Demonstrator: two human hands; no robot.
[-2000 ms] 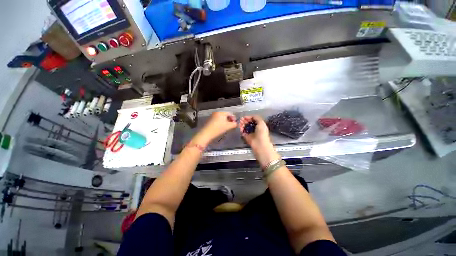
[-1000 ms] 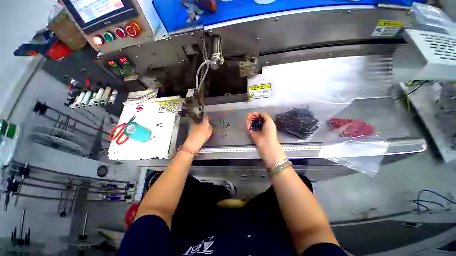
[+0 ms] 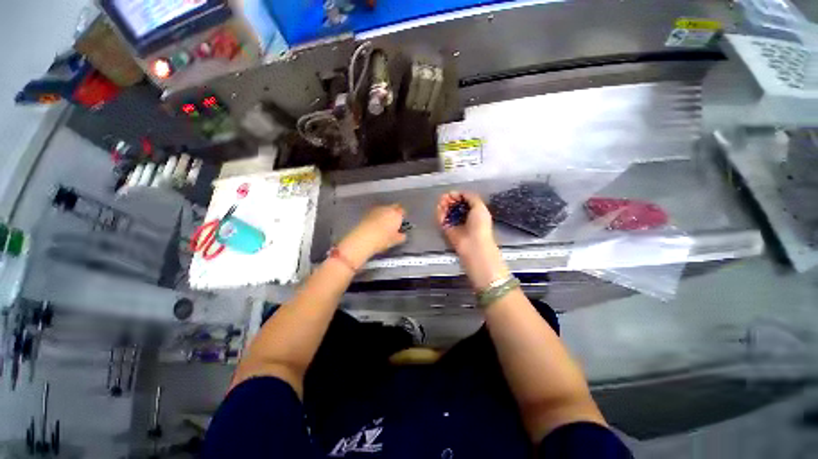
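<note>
My right hand (image 3: 466, 222) is palm up over the metal tray (image 3: 350, 208), with a small heap of short black wires (image 3: 456, 212) in its curled palm. My left hand (image 3: 381, 228) is over the tray to the left, back upward, fingers bent down. A few dark wire pieces (image 3: 405, 227) show at its fingertips; whether they are pinched or lie on the tray I cannot tell. A clear bag with a heap of black wires (image 3: 529, 208) lies just right of my right hand. A bag of red wires (image 3: 626, 214) lies farther right.
A steel rule (image 3: 422, 261) runs along the tray's front edge. The machine head (image 3: 345, 116) stands above the tray. At left, a white cover (image 3: 269, 260) holds scissors (image 3: 208, 238) and a teal roll (image 3: 240, 235). A control panel (image 3: 170, 27) is at upper left.
My left hand has moved right from near the machine head, toward my right hand. The machine head has changed position and no longer hangs down over the tray. My right hand still holds the wires.
</note>
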